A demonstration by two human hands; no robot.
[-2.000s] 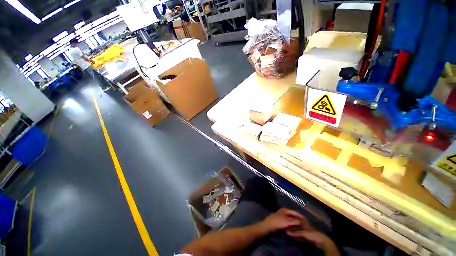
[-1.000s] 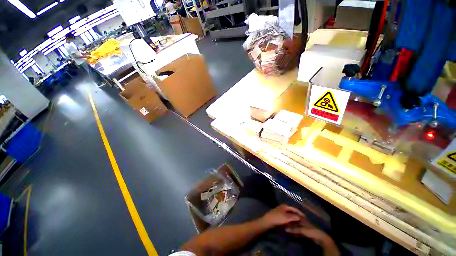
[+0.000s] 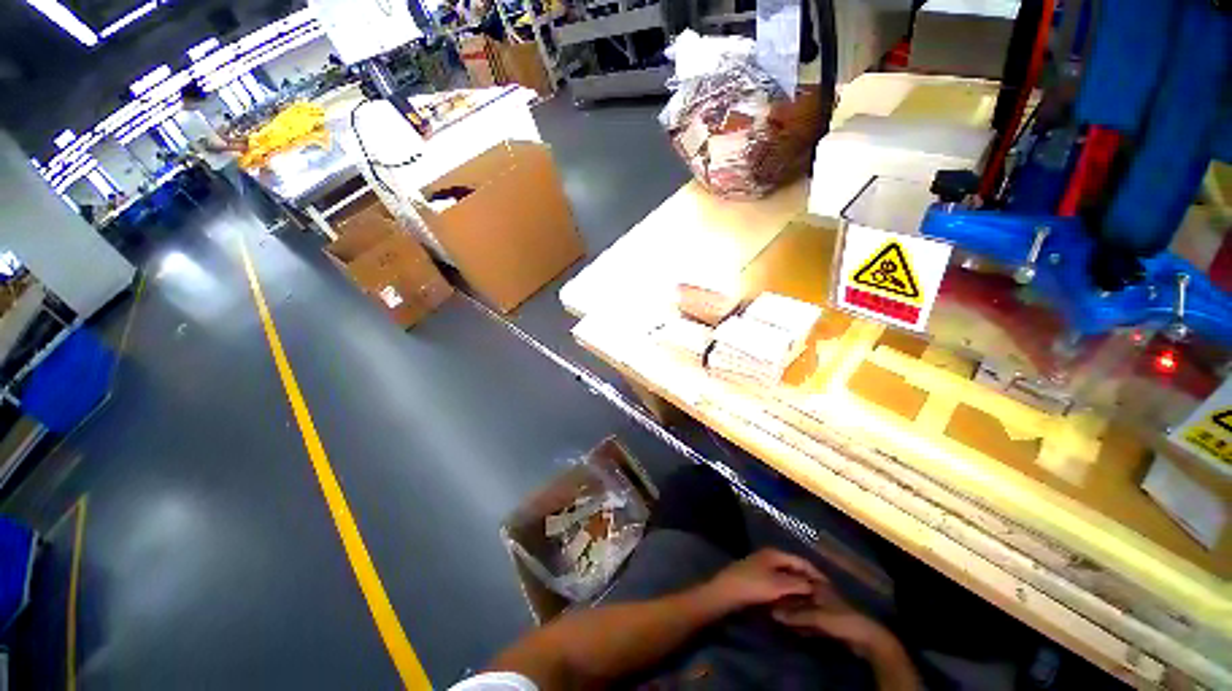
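Observation:
My left hand and my right hand rest together on my lap, fingers touching or overlapping. I see nothing held, but the palms are hidden. The press with its bright blue clamp arms stands over the yellow-amber work bed at the right. Stacks of whitish-pink blanks sit on the bench left of the press.
The wooden bench edge runs diagonally at my right. A scrap carton stands on the floor by my leg. A clear bag of brown pieces is at the bench's rear. Safety guards front the press. A distant person stands by a table.
The view has shifted slightly. My hands stay together on my lap. The stacks and press look the same.

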